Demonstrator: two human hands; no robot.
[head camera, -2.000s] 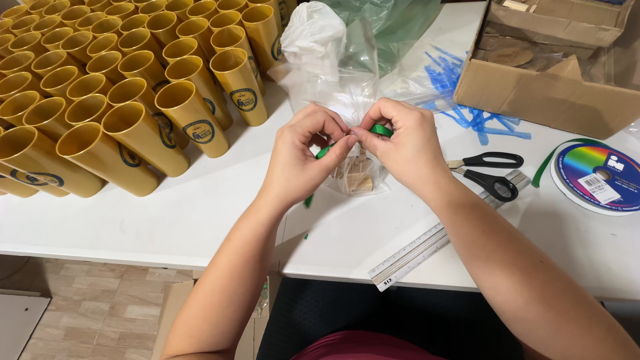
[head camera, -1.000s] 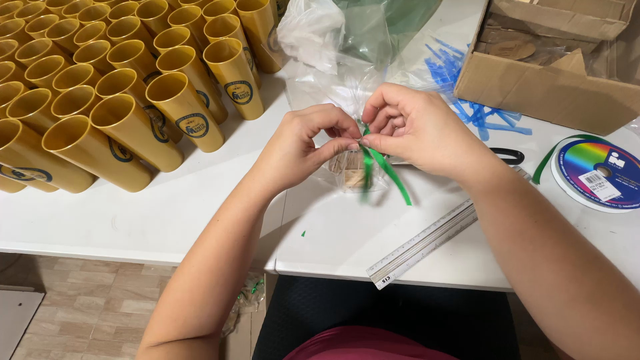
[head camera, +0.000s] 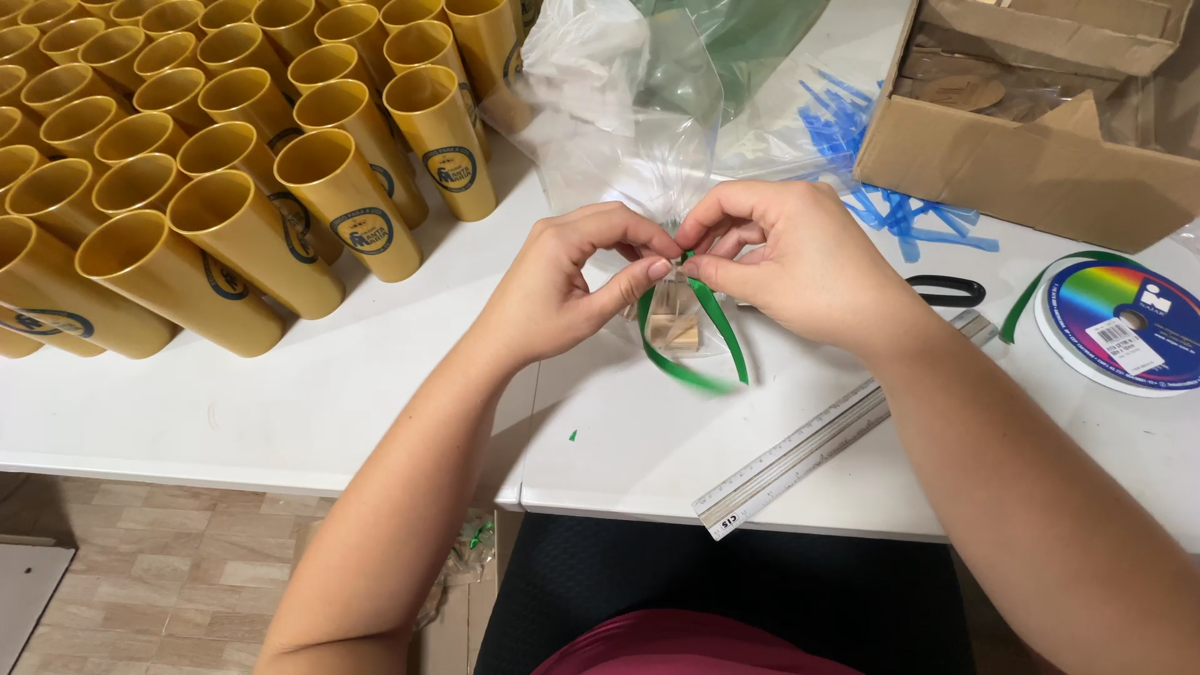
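Both hands meet at the gathered neck of a clear plastic bag (head camera: 670, 155), where a green ribbon (head camera: 717, 319) goes around it. My left hand (head camera: 600, 258) pinches the ribbon at the neck between thumb and index finger. My right hand (head camera: 764, 253) pinches it just beside, fingertips nearly touching the left ones. Two ribbon ends hang down toward me, one of them blurred. Small wooden pieces (head camera: 677, 330) lie inside the bag's lower part, below the hands. The fingers hide the crossing of the ribbon.
Many gold plastic cups (head camera: 347, 202) stand at the left. A ruler (head camera: 797, 450), black-handled scissors (head camera: 947, 291) partly under my right hand, and a ribbon spool (head camera: 1125, 323) lie at the right. Blue strips (head camera: 900, 220) lie beside a cardboard box (head camera: 994, 159). A green scrap (head camera: 573, 436) is near the table edge.
Two seconds ago the ribbon was bunched at the fingers; now its ends hang down in front of the bag. My right hand now covers more of the scissors.
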